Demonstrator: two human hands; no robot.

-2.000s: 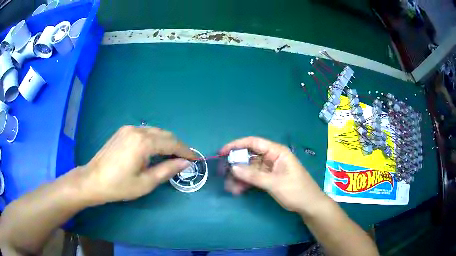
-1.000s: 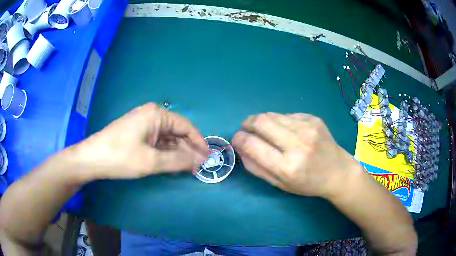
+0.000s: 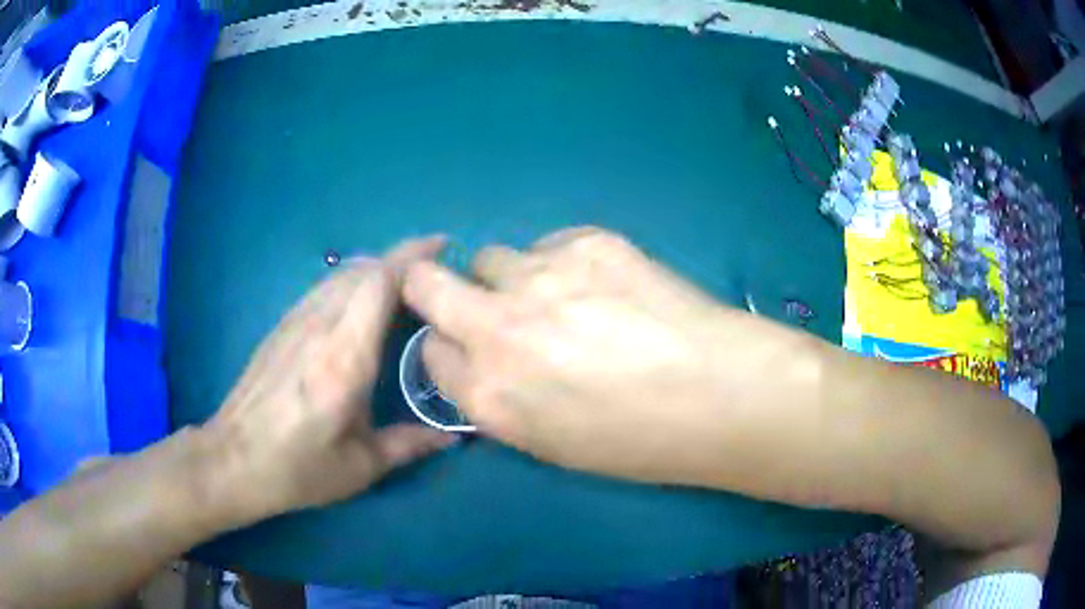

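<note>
A white round fan housing stands on the green bench in front of me, its open rim facing up. My right hand is over the housing and hides its right part, with bent fingers at the opening. My left hand is at the left of the housing, fingers spread, thumb near the lower rim. It is blurred, and whether it touches the housing is hard to tell. The motor and wires at the housing are hidden.
A blue bin with white housings is at the left. Rows of small motors lie at the right on and beside a yellow printed bag. A small dark bit lies beyond my left hand. A worn whitish strip runs along the back.
My right hand has moved left over the housing and now covers much of it. My left hand has opened at the housing's left side. The motor and red wire seen earlier are out of sight.
</note>
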